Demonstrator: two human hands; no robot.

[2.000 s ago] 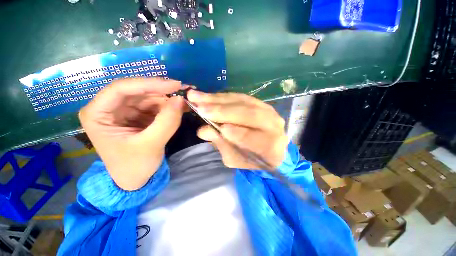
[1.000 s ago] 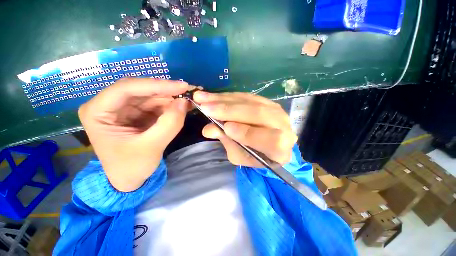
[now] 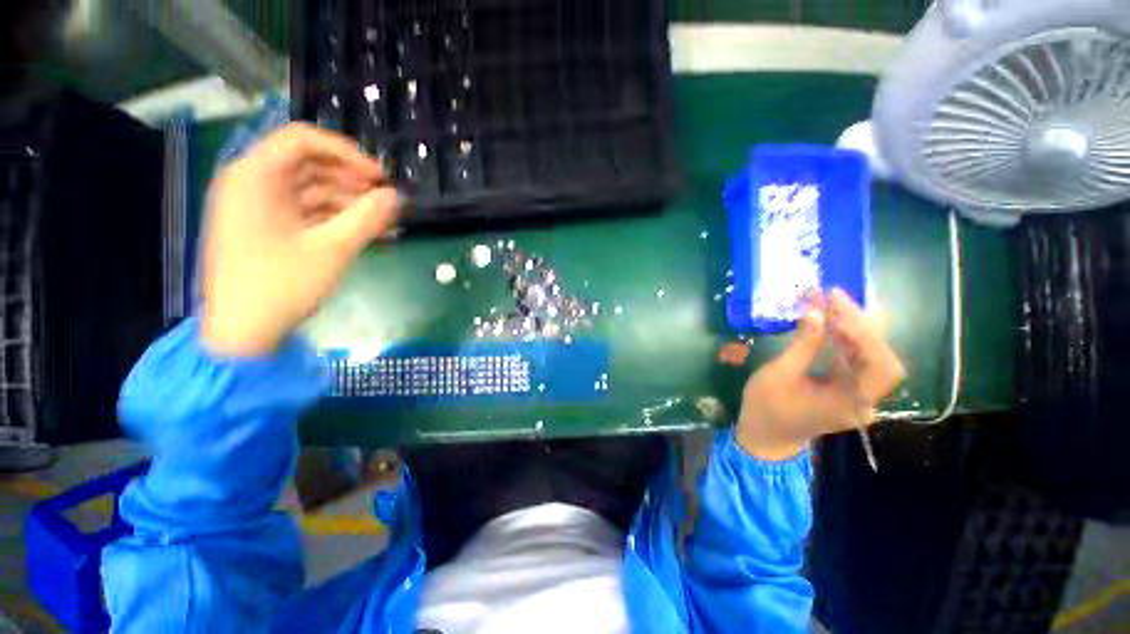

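My left hand (image 3: 291, 223) is raised at the left edge of the black blister tray (image 3: 558, 149), its fingertips pinched near the pockets. It is blurred, and I cannot tell whether a component is between the fingers. My right hand (image 3: 818, 378) holds the tweezers (image 3: 864, 421), with its fingertips over the front end of the blue parts bin (image 3: 860, 223). Small white parts (image 3: 789, 242) fill the bin. The tweezer tips cannot be made out. A loose pile of dark components (image 3: 535, 295) lies on the green bench behind the blue backing sheet (image 3: 570, 369) with rows of small white squares.
Two pale round discs (image 3: 481, 255) lie left of the pile. A tan scrap (image 3: 734, 353) lies by the bin's front left corner. A white fan (image 3: 1041, 124) stands at the back right. Black tray stacks (image 3: 87, 260) stand at both sides. A blue stool (image 3: 74, 545) is lower left.
My hands have parted. The left moved up and left to the blister tray, the right moved right to the bin with the tweezers. The view now takes in more of the bench's back.
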